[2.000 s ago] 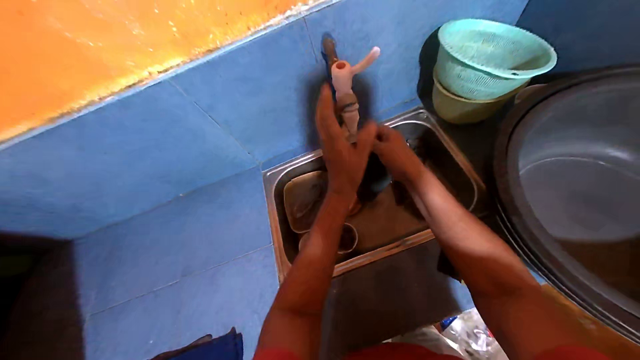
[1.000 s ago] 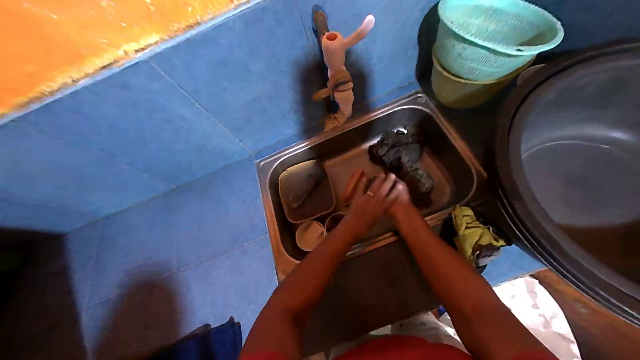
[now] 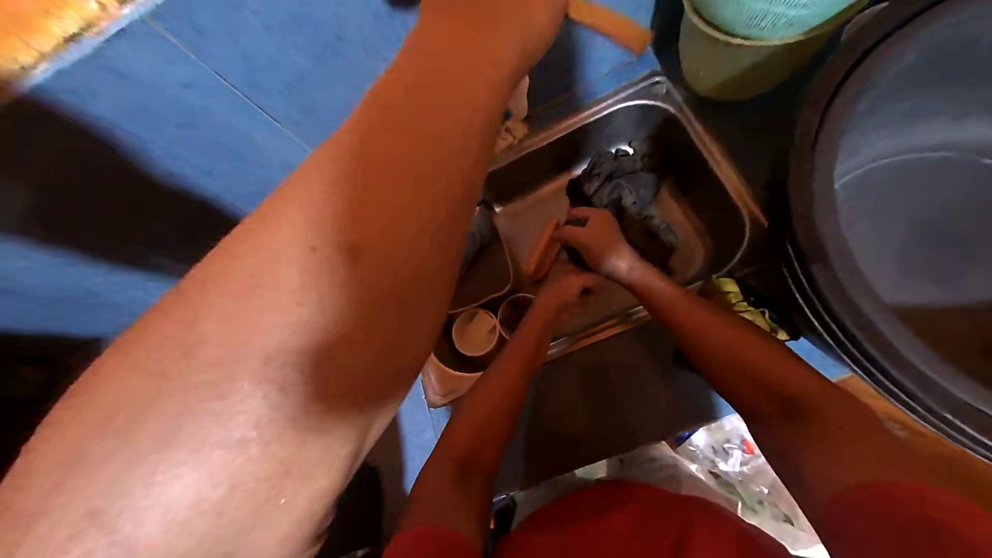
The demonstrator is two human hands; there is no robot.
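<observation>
Over the metal sink point(image 3: 709, 155), my right hand point(image 3: 597, 236) is bent with its fingertips at an orange-brown oblong piece point(image 3: 544, 249); a grip is not clear. My left hand point(image 3: 570, 291) is just below it, blurred, its fingers partly hidden. A dark crumpled cloth-like bundle point(image 3: 620, 186) lies in the basin beyond my right hand. To the left of my hands are a round cup point(image 3: 475, 331), a second cup point(image 3: 515, 308) beside it and a rectangular container point(image 3: 496, 291), partly covered by another person's arm.
Another person's arm point(image 3: 325, 256) crosses the left side toward the tap area, largely hiding the tap; an orange strip point(image 3: 612, 25) shows by that hand. Right of the sink are a large dark tub point(image 3: 814, 147), stacked baskets point(image 3: 725, 66) and a yellow-green cloth point(image 3: 744, 306).
Another person's arm has come in over the left part of the sink. My hands, together one second ago, are now slightly apart. The view sits closer to the sink.
</observation>
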